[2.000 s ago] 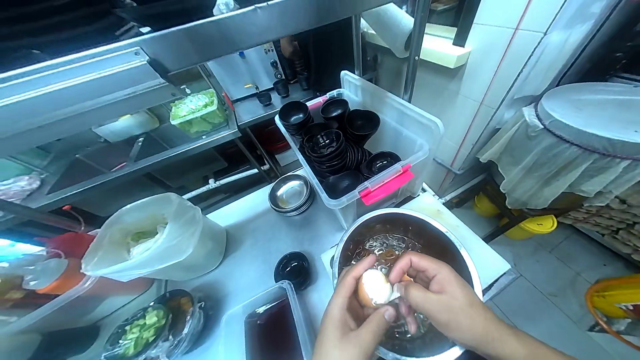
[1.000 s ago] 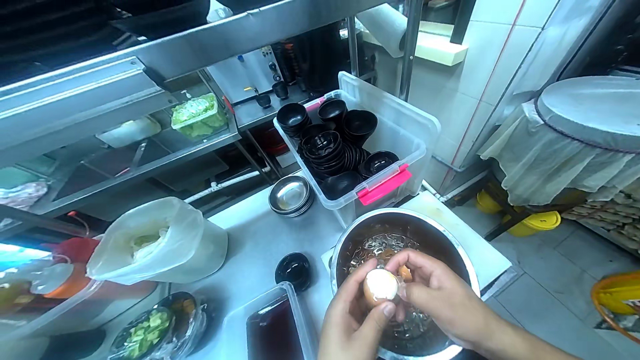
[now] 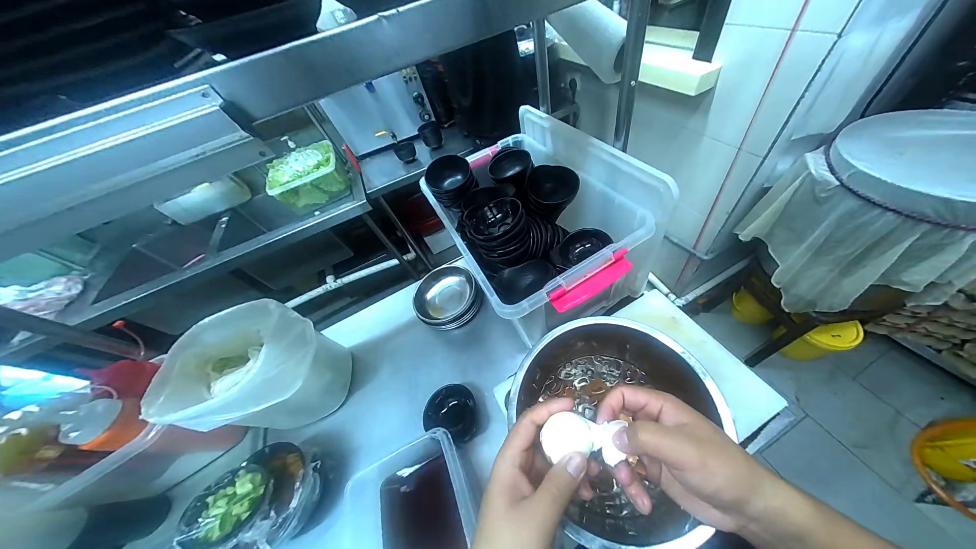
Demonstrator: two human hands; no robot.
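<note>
My left hand (image 3: 537,476) holds a white egg (image 3: 566,436) between thumb and fingers, its upper side bare of shell. My right hand (image 3: 675,457) pinches a piece of eggshell (image 3: 612,442) at the egg's right side. Both hands are over a round steel pot (image 3: 705,366) of brown liquid, in which shell bits seem to float. Left of the hands stands a clear plastic container (image 3: 450,465) of dark liquid, with a small black bowl (image 3: 450,412) just behind it.
A clear bin (image 3: 648,202) full of stacked black bowls (image 3: 496,229) stands behind the pot. Steel bowls (image 3: 446,296) sit on the steel counter (image 3: 381,328). A bag-lined tub (image 3: 328,374) and a dish of chopped greens (image 3: 232,503) are at the left. A steel shelf edge (image 3: 381,49) crosses above.
More of the egg's white surface shows now, and a piece of shell has come away toward the right hand. Both hands stay over the pot.
</note>
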